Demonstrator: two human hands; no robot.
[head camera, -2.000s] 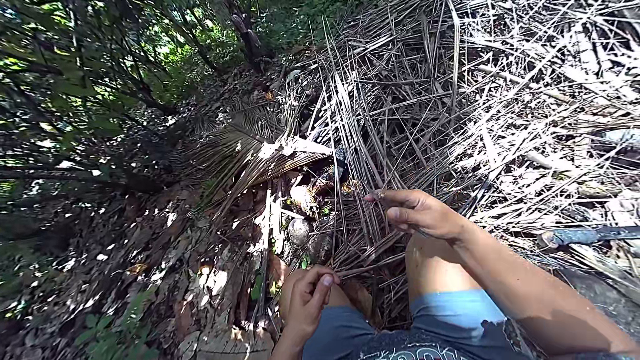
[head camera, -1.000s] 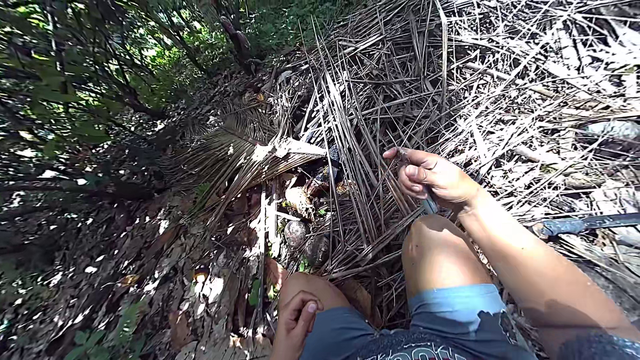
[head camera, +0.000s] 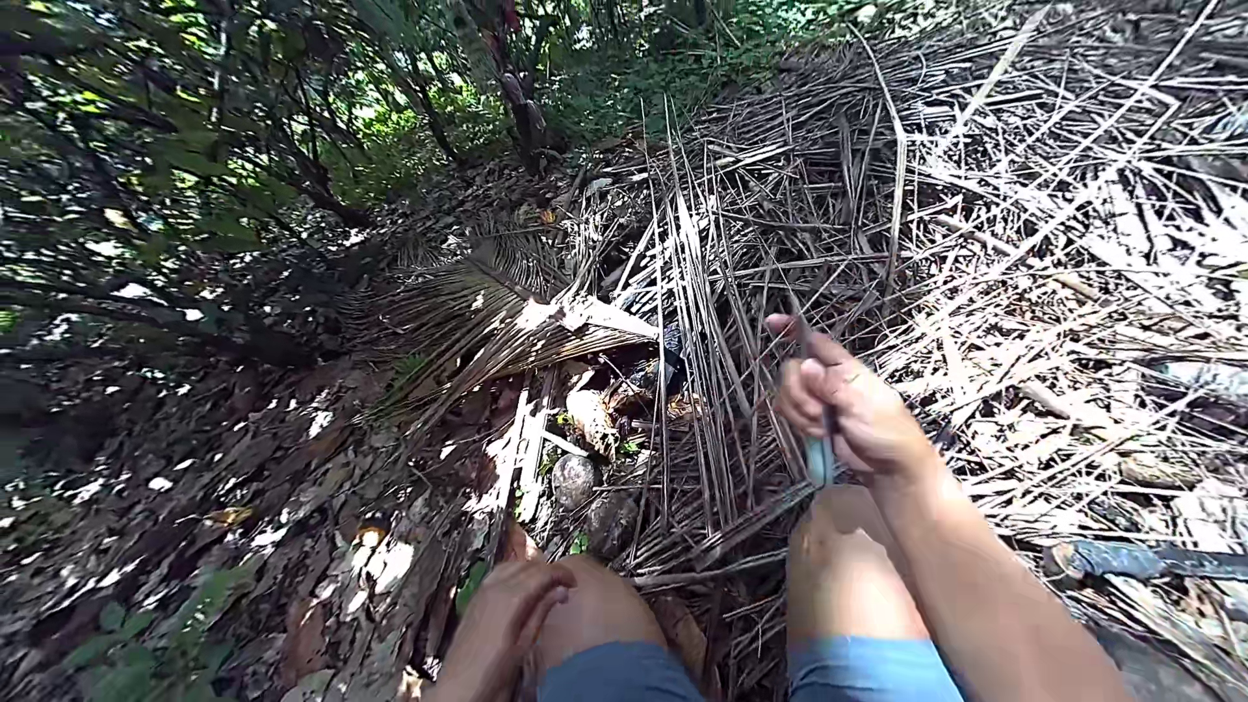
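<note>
My right hand (head camera: 843, 405) is raised above my right knee, closed on a slim object (head camera: 821, 458) with a pale bluish lower end; blur hides what it is. My left hand (head camera: 512, 609) rests by my left knee with its fingers curled, and nothing is seen in it. Ahead of my knees lie long dry palm leaf strips (head camera: 697, 292). A dried palm frond (head camera: 546, 331) fans out to the left of them. Beside the strips are a pale husk-like piece (head camera: 592, 417) and a rounded stone-like lump (head camera: 573, 481).
Dry leaf litter (head camera: 322, 468) covers the ground at left. Shrubs with thin stems (head camera: 312, 166) stand at upper left. A thick weathered stick (head camera: 1131, 563) lies at right on the dry strips. A small green plant (head camera: 185, 619) grows at lower left.
The slim object in my right hand now points upward past the fingers. My left hand has stayed near my left knee. The view has shifted somewhat.
</note>
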